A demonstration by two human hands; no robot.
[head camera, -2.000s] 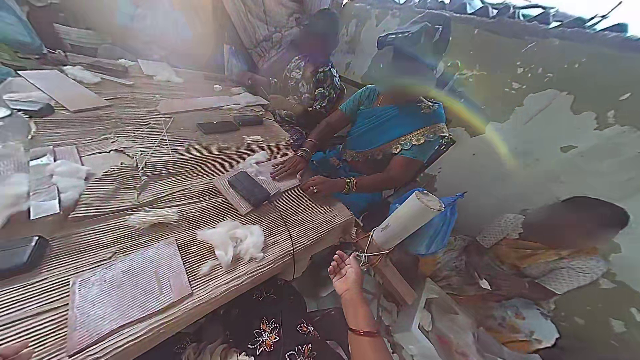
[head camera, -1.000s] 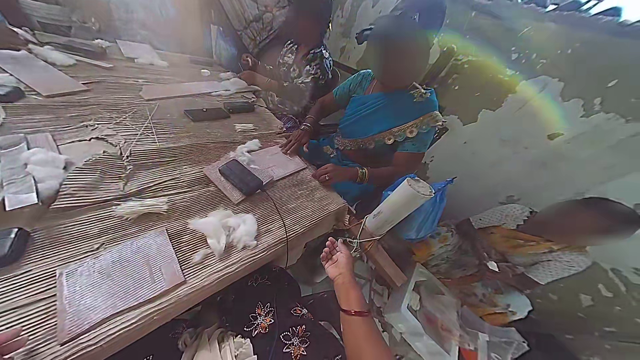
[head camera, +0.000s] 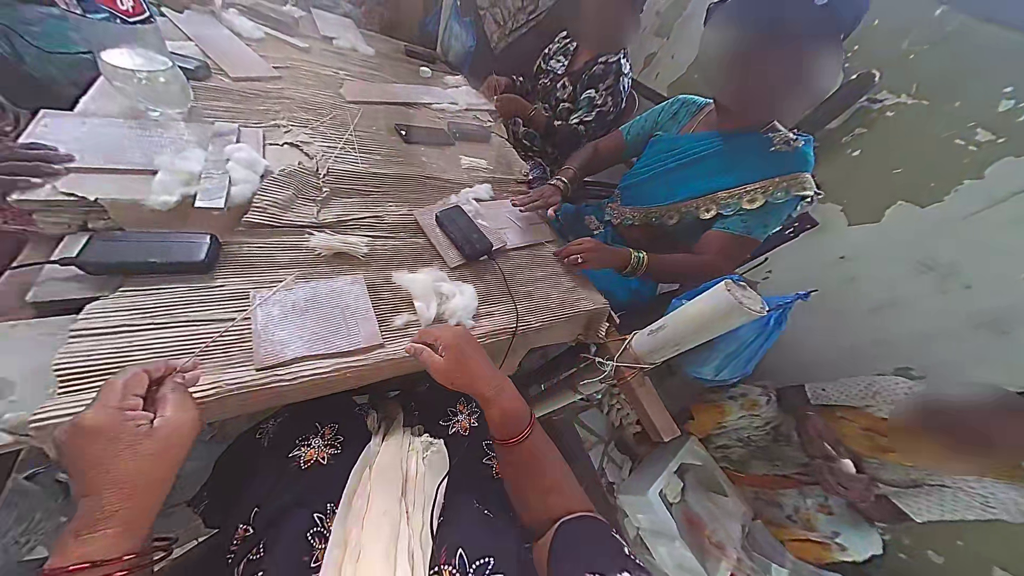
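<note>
My left hand (head camera: pixel 136 432), at the lower left, pinches the end of a thin stick (head camera: pixel 240 316), whose far part crosses the upper left corner of a textured square board (head camera: pixel 316 320). At the table's near edge, my right hand (head camera: pixel 456 360) is bent with its fingers curled, just below a tuft of white cotton (head camera: pixel 436 296); whether it holds a wisp is too small to tell. The board lies between my hands on corrugated cardboard (head camera: pixel 256 256). Behind it rests a small bundle of white wicks (head camera: pixel 340 244).
Across the corner, a person in blue (head camera: pixel 696 184) rests both hands by a board bearing a black device (head camera: pixel 464 232) with a cable. A black case (head camera: pixel 148 253) lies left. A white tube (head camera: pixel 696 320) and blue bag (head camera: pixel 744 336) are beside the table; another person (head camera: pixel 848 448) sits lower right.
My left hand has come into fuller view with a thin stick. My right hand has moved from beside the table, palm up, to the table edge near the cotton.
</note>
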